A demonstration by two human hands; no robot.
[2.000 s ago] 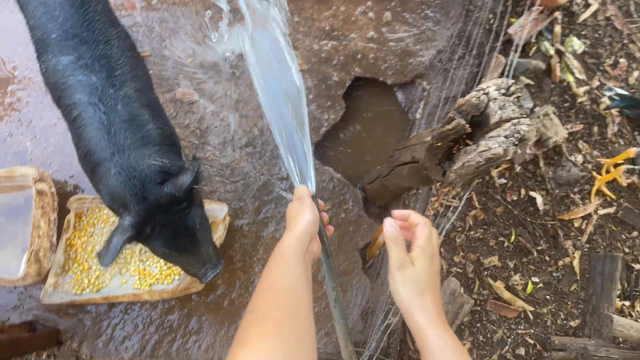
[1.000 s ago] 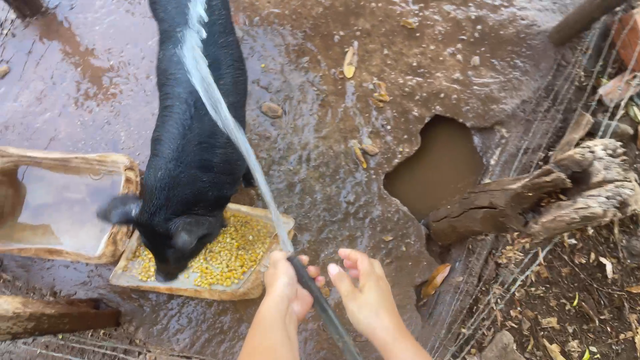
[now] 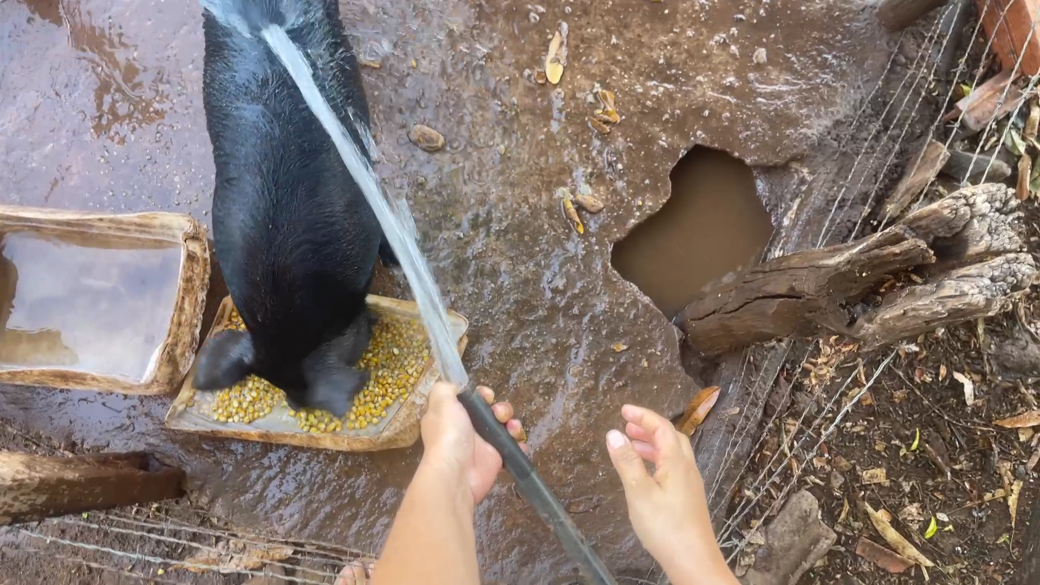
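Note:
My left hand (image 3: 465, 439) grips a dark hose (image 3: 536, 491) near its end, with the thumb by the opening. A stream of water (image 3: 390, 219) shoots up and left onto the back of a black pig (image 3: 284, 179). The pig's head is down over a shallow trough (image 3: 398, 435) of yellow corn kernels (image 3: 390, 366); its snout is hidden. To the right of the hose, my right hand (image 3: 654, 467) is held in the air with fingers loosely curled, touching nothing.
A second trough (image 3: 191, 305) holding water stands at the left. Right of centre is a muddy water-filled hole (image 3: 699, 227) beside a weathered wooden post (image 3: 800, 284). Wire fencing (image 3: 812, 443) runs along the right and bottom edges. Another post (image 3: 89, 486) juts in at lower left. The ground is wet.
The water stream has moved from the wet ground beside the pig onto its back. The pig's body has swung round, its head staying over the corn. The view has shifted left.

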